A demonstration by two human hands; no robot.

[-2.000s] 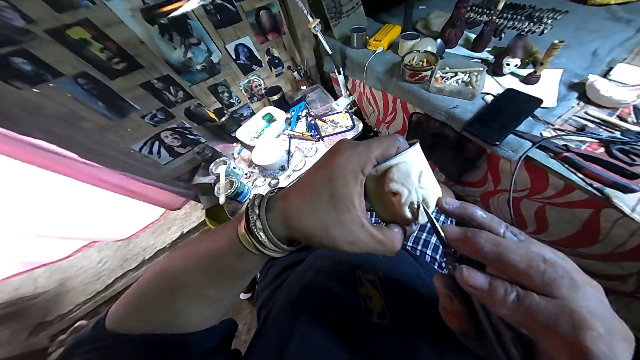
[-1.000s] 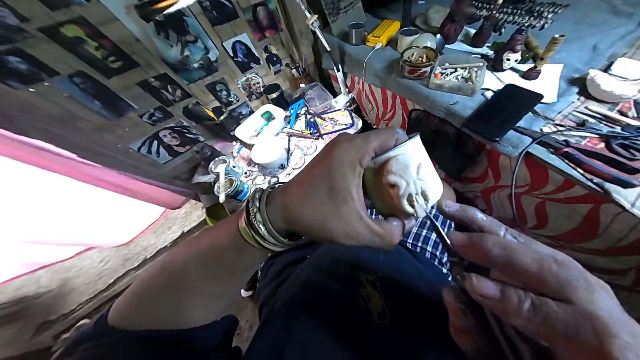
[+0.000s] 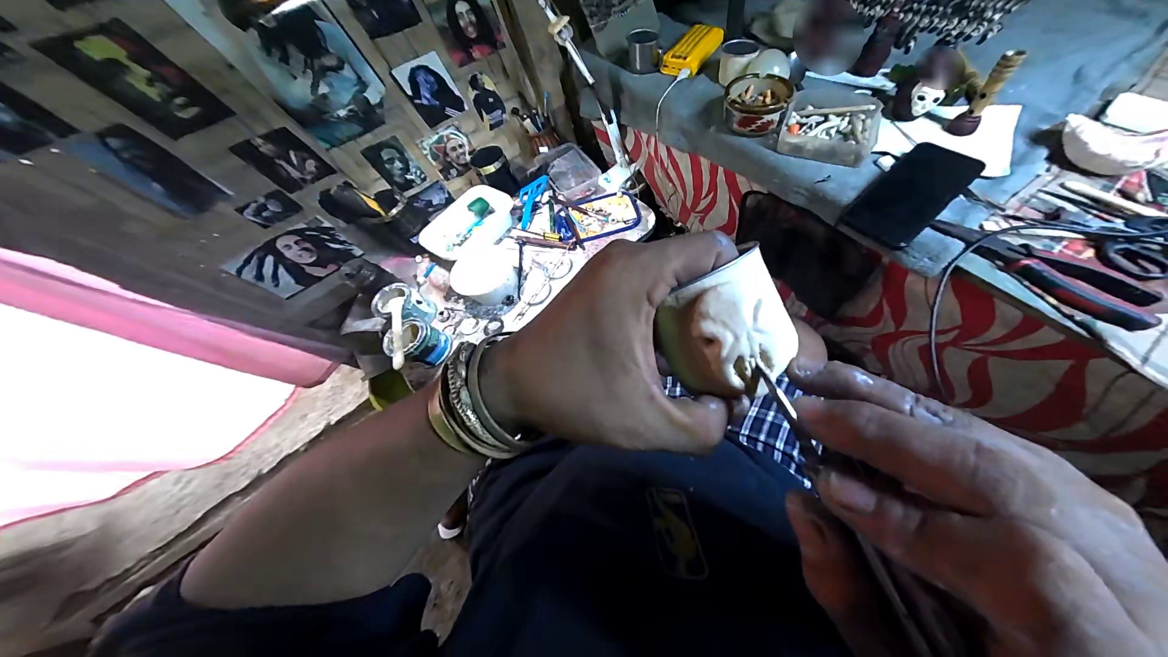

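My left hand (image 3: 611,356), with several bracelets at the wrist, grips a small cup-shaped piece (image 3: 739,319) coated in whitish modelling material with raised, sculpted forms. The piece is tilted, its rim towards the top. In my right hand (image 3: 949,493) is a thin metal modelling tool (image 3: 780,401), held between thumb and fingers, its tip touching the lower part of the relief. The tool's rear part runs down under the hand and is partly hidden. Beneath the piece, a blue-and-white checked cloth (image 3: 776,438) shows over my lap.
At right, a cloth-covered table holds a black phone (image 3: 912,196), red-handled pliers (image 3: 1086,292), a plastic tub of white pieces (image 3: 830,132), a tin (image 3: 757,102) and a yellow device (image 3: 692,50). A small table behind bears a white tray (image 3: 467,222) and jars (image 3: 424,342). Pictures cover the wall.
The cup-shaped piece has turned slightly in my left hand. The tool tip remains at the lower part of its relief, with my right hand close by.
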